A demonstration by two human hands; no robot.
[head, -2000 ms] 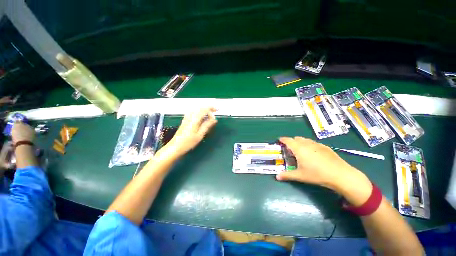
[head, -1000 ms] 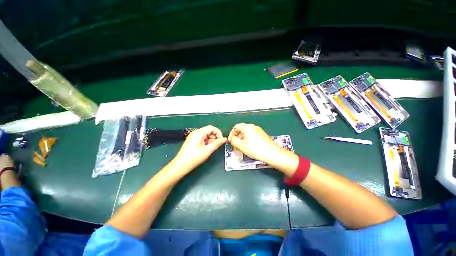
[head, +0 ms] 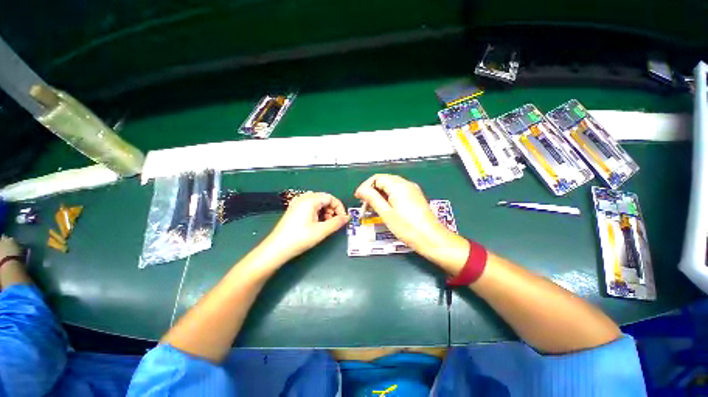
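A silver-grey phone frame (head: 388, 242) with orange strips lies flat on the green bench in front of me, partly hidden under my right hand. My left hand (head: 312, 219) is at the frame's left end, thumb and index finger pinched together. My right hand (head: 396, 208), with a red band on the wrist, is over the frame, its fingertips pinched at the upper left corner. Anything between the fingertips is too small to tell. A loose black cable bundle (head: 255, 203) with gold tips lies left of my left hand.
Three phone frames (head: 542, 147) lean over the white strip (head: 310, 152) at right, another (head: 624, 244) lies nearer. Tweezers (head: 539, 208) lie right of the work. A clear bag (head: 180, 217) and orange pieces (head: 65, 227) lie left. A person's arm (head: 23, 298) is at far left.
My left hand has come from the cable bundle to the frame's left end. My right hand has let go of the frame's right end and moved over its left part.
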